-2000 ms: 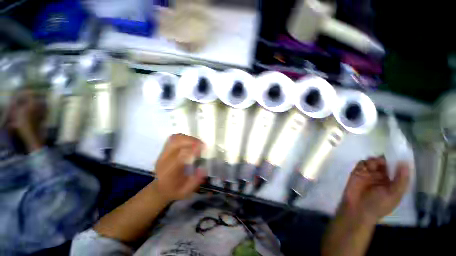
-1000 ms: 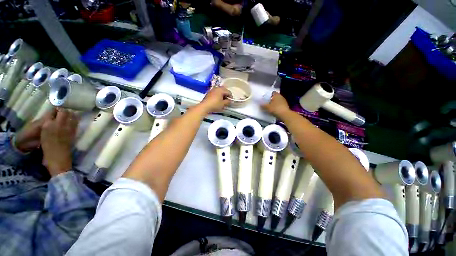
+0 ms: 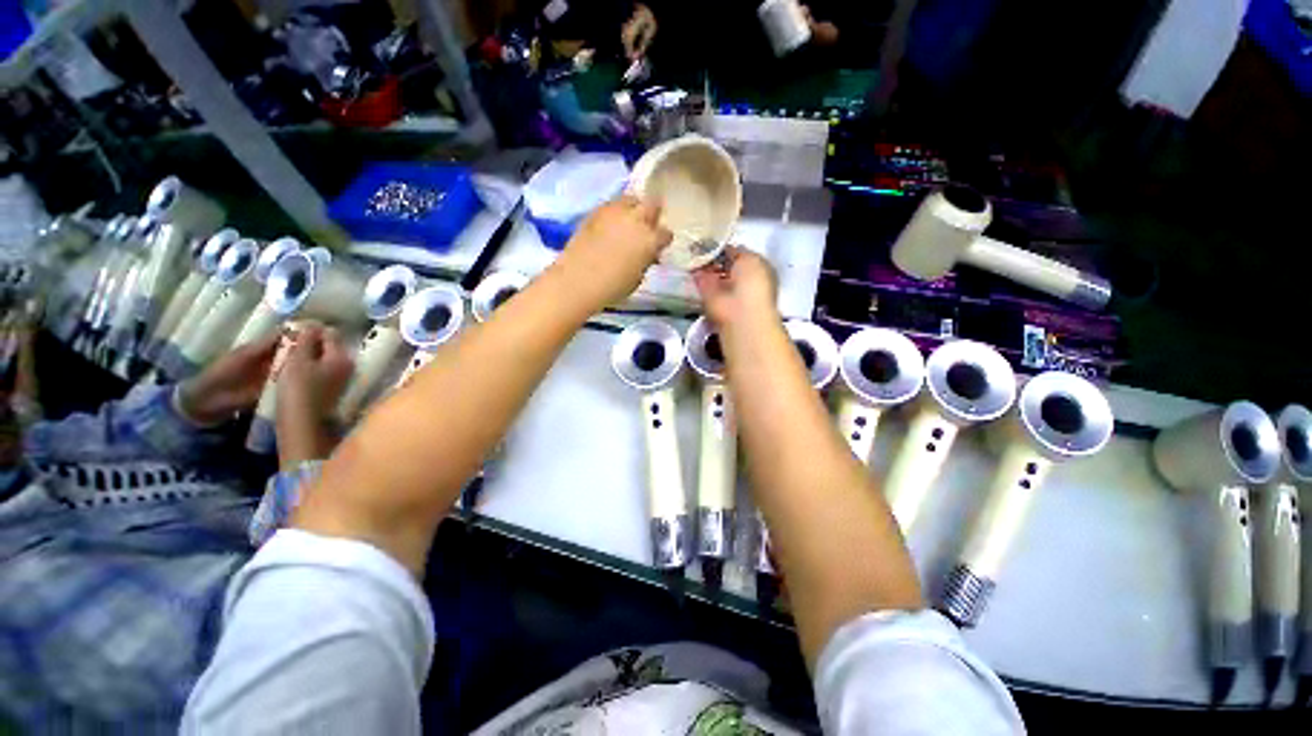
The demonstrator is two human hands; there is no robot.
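A round cream bowl (image 3: 697, 184) is tilted towards me above the back shelf, with small bits at its lower inside. My left hand (image 3: 622, 245) grips its left rim. My right hand (image 3: 740, 282) is at its lower right edge, fingertips by the small bits; whether it holds the rim or a piece is unclear. Below my arms, several cream hair dryers (image 3: 1065, 417) lie in a row on the white work surface (image 3: 554, 460), grey rings up, handles towards me. My right forearm covers parts of some.
A person's hands (image 3: 310, 377) hold a dryer at the left. Behind are a blue bin of small metallic pieces (image 3: 407, 201), a blue bin with a white bag (image 3: 573, 194), and a dryer (image 3: 993, 256) on dark printed boxes (image 3: 1058, 352). More dryers lie at both sides.
The bowl has been lifted off the shelf and tilted. My right hand has moved left from the white object to the bowl. My left hand stays at the bowl.
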